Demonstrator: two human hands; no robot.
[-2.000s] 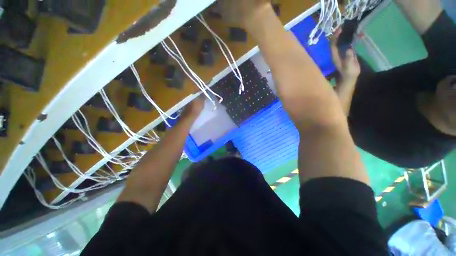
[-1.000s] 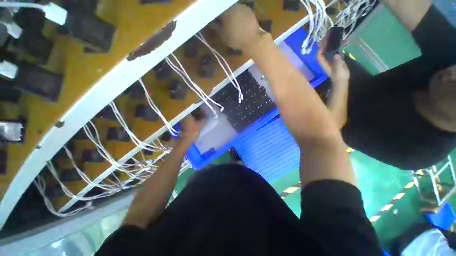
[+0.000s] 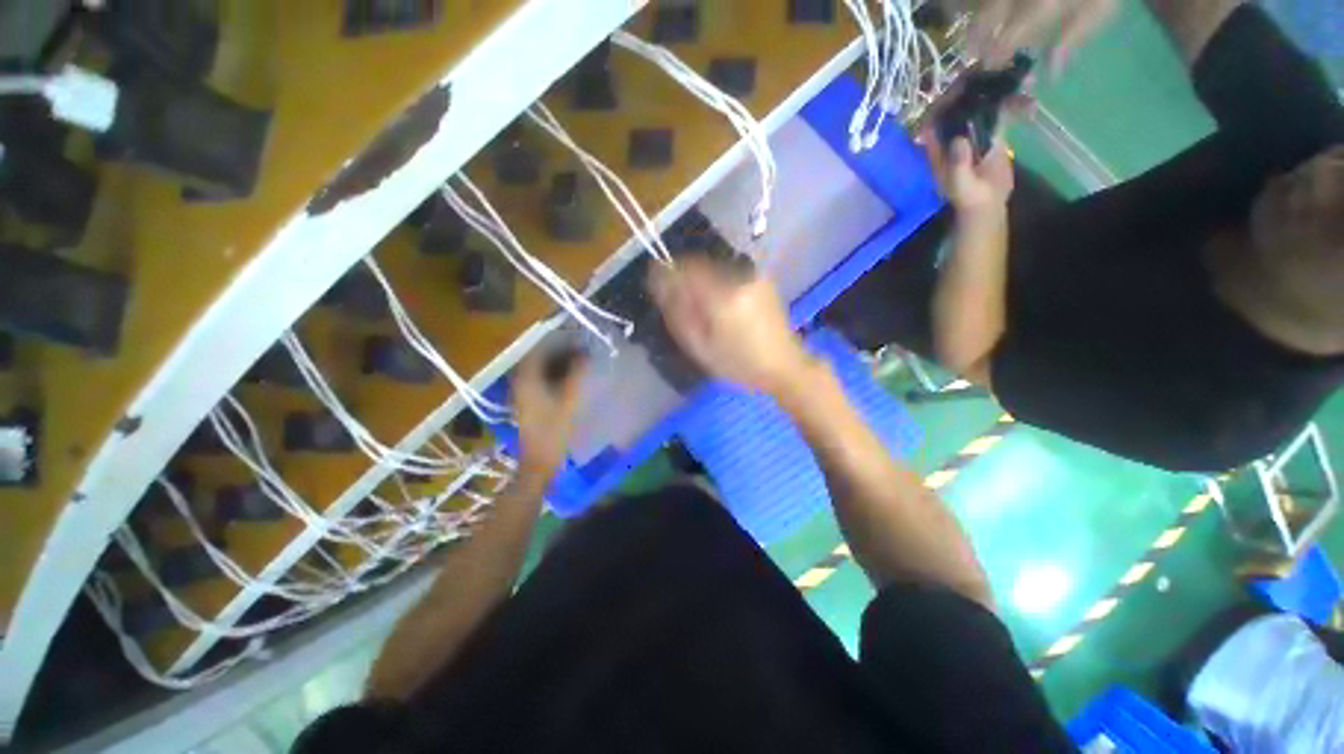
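Note:
The blue tray [image 3: 826, 287] rests against the lower shelf edge, with black power adapters [image 3: 656, 302] packed in its middle and pale liner bare on both sides. My right hand [image 3: 725, 321] is blurred over the adapters; its fingertips and any hold are unclear. My left hand [image 3: 546, 405] is at the tray's left end by the shelf edge, with a small dark block, seemingly an adapter [image 3: 560, 358], between its fingers. White cables [image 3: 590, 162] hang from the shelf edge rail [image 3: 288, 243] above and beside my hands.
More adapters stand on the yellow-brown shelf [image 3: 509, 221] behind the cables. A ribbed blue crate [image 3: 796, 457] lies below the tray. At right, another person [image 3: 1135, 309] in black holds a dark object near bunched cables. A white-framed stool [image 3: 1279, 501] stands on the green floor.
My right hand has come down from the upper shelf onto the tray's adapters. The tray's right part now shows more bare liner. The other person's second hand has moved close to their held object.

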